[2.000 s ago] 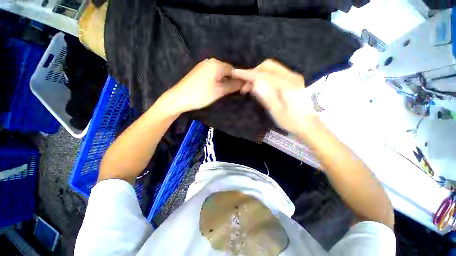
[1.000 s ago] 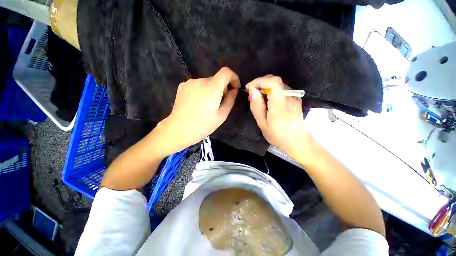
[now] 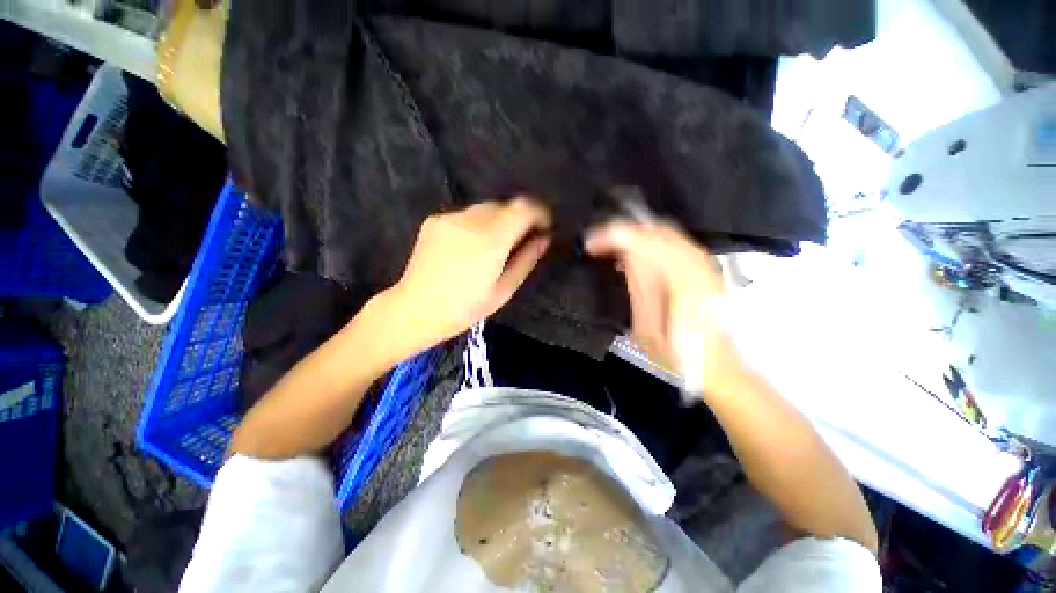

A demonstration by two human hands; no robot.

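A large dark garment piece [image 3: 556, 122] with seams spreads over the table edge and hangs towards my lap. My left hand [image 3: 477, 257] pinches the cloth near its lower middle, thumb against fingers; the exact fold between them is hidden. My right hand [image 3: 662, 272] is just to the right over the cloth, blurred by motion. A thin pale streak shows at its fingers, which looks like the marking pencil [image 3: 631, 206]; its tip cannot be made out.
The white sewing machine [image 3: 973, 174] stands at the right. Red and orange-handled scissors [image 3: 1010, 507] lie at the table's right corner. A blue crate [image 3: 199, 371] and a white basket [image 3: 99, 238] with dark cloth stand at the left. A pale ruler [image 3: 644, 357] shows at the table edge.
The pencil, clear in my right hand a second ago, is now a blurred streak at a different angle. My hands were together at first and are now apart. The cloth has shifted in view.
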